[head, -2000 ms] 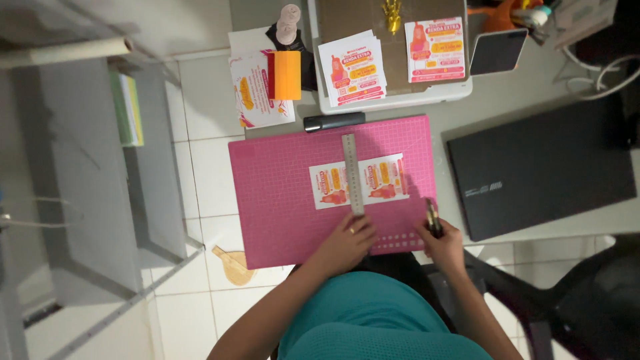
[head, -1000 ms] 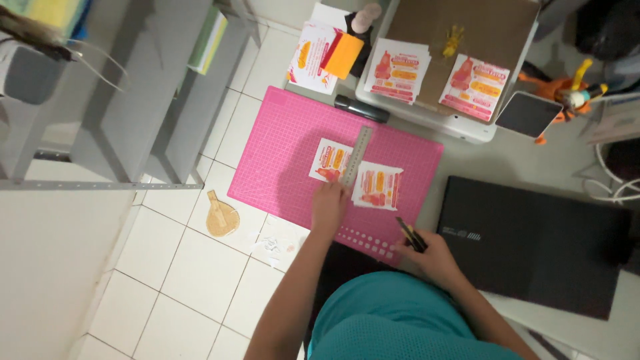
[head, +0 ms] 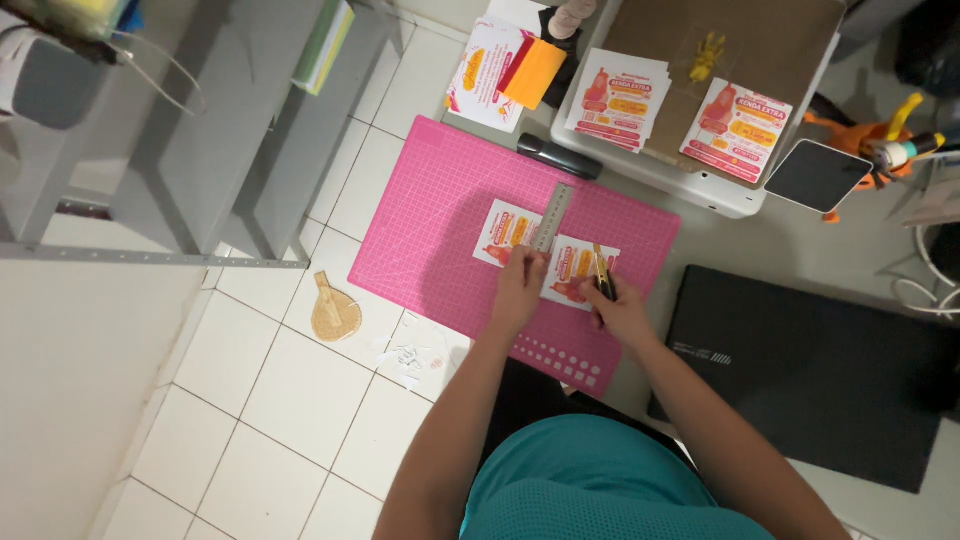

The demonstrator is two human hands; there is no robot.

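Note:
A pink cutting mat (head: 450,165) lies on the grey desk under two printed flyers. The left flyer (head: 504,229) and the right flyer (head: 571,262) are a little apart, with a steel ruler (head: 553,217) between them. My left hand (head: 523,281) has its fingers on the lower end of the ruler. My right hand (head: 616,304) holds a utility knife (head: 602,274), which is over the right flyer, its tip pointing away from me. Whether the blade touches the paper cannot be told.
Beyond the mat lie a black stapler-like object (head: 559,156) and a white-edged machine (head: 660,176) bearing flyer stacks (head: 619,97). A closed black laptop (head: 810,375) is at the right, a phone (head: 819,176) above it. Grey shelving (head: 225,112) stands left.
The two flyers, side by side under the ruler two seconds ago, now sit apart. My right hand with the knife has moved from the mat's near edge onto the right flyer. The view has turned.

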